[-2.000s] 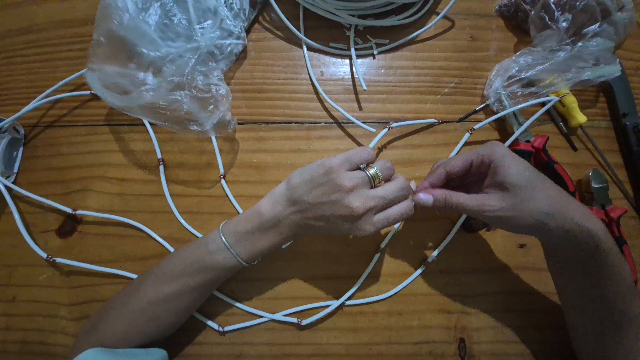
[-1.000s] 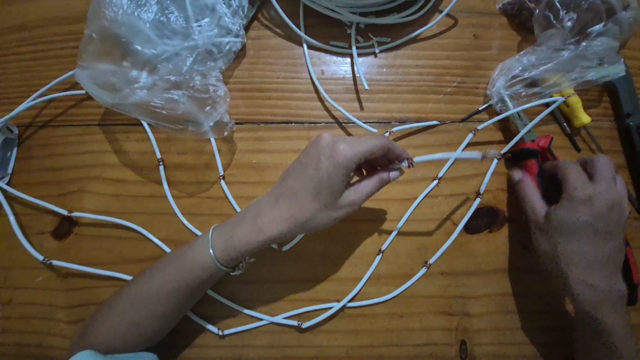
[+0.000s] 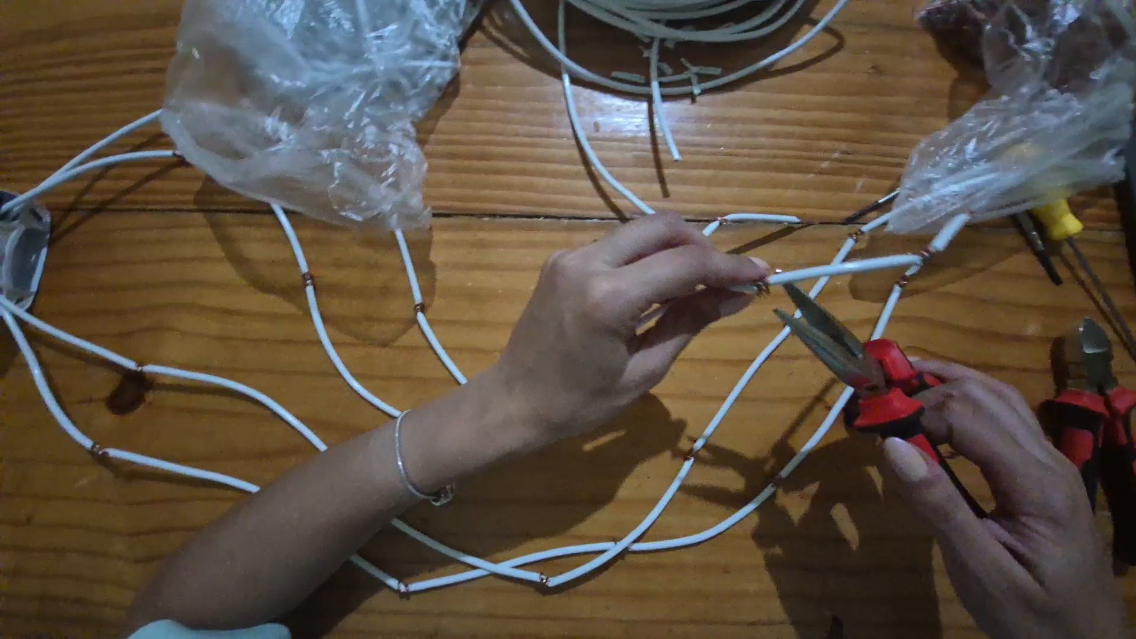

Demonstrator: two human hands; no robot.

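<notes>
My left hand (image 3: 621, 311) pinches a white insulated wire (image 3: 843, 269) between thumb and fingertips, at a spot where bare copper shows. From there the wire runs right to another copper joint. Red-and-black long-nose pliers (image 3: 892, 382) are in my right hand (image 3: 1003, 497), their jaws parted and pointing up-left just below the pinched wire. Whether the jaws touch it, I cannot tell. Loops of white wire (image 3: 745, 382) with short bare copper spots cross beneath and around both hands.
A clear plastic bag (image 3: 302, 106) lies upper left, another (image 3: 1021, 142) upper right. Behind is a coil of pale cable (image 3: 692, 84). A yellow-handled screwdriver (image 3: 1056, 217) and red-handled cutters (image 3: 1096, 390) lie at the right. A grey object (image 3: 22, 253) sits at the left edge.
My right hand left the wire beside my left hand, reached to the pliers on the table, and now holds them beneath the wire. My left hand still pinches the wire.
</notes>
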